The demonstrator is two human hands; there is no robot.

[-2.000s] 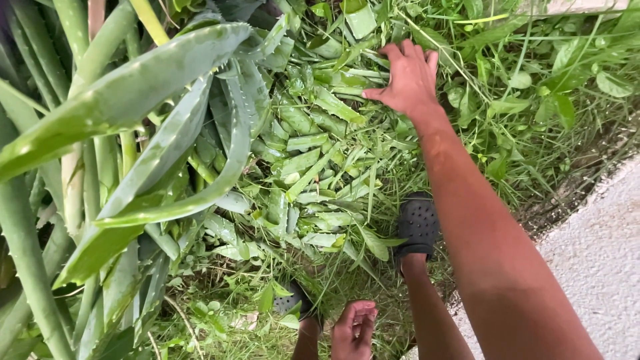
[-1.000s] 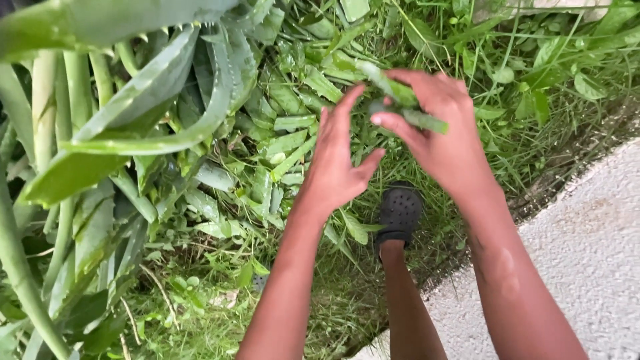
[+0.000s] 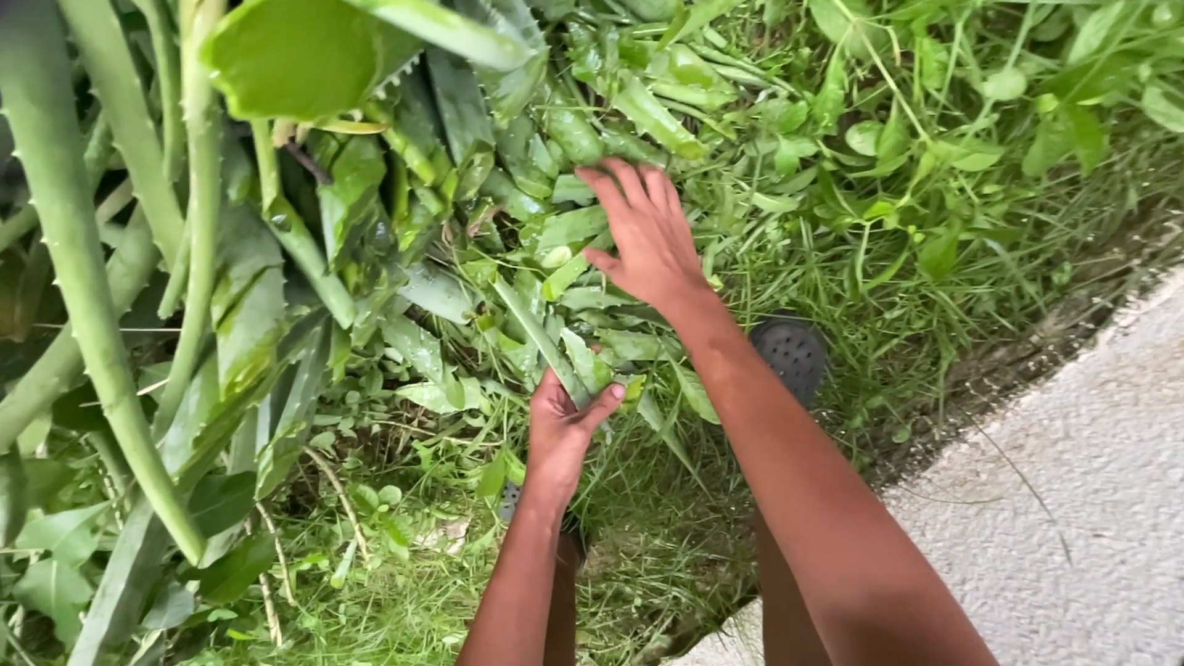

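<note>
Cut aloe vera leaf pieces lie in a loose heap on the grass, in the upper middle of the head view. My left hand, low in the middle, grips a few aloe pieces between thumb and fingers, their ends pointing up and left. Above it and to the right, my right hand reaches over the heap, palm down, its fingers spread and their tips at the cut pieces. No piece is visibly gripped in it, though its palm is hidden.
Large aloe plants with toothed leaves fill the left side. A dark clog on my foot stands right of the heap, and another shows partly below it. Leafy weeds grow at upper right; a rough pale concrete slab borders the grass at lower right.
One second ago my right hand held aloe pieces beside my open left hand. Now pieces are in my left hand, lower down, and my right hand is over the heap.
</note>
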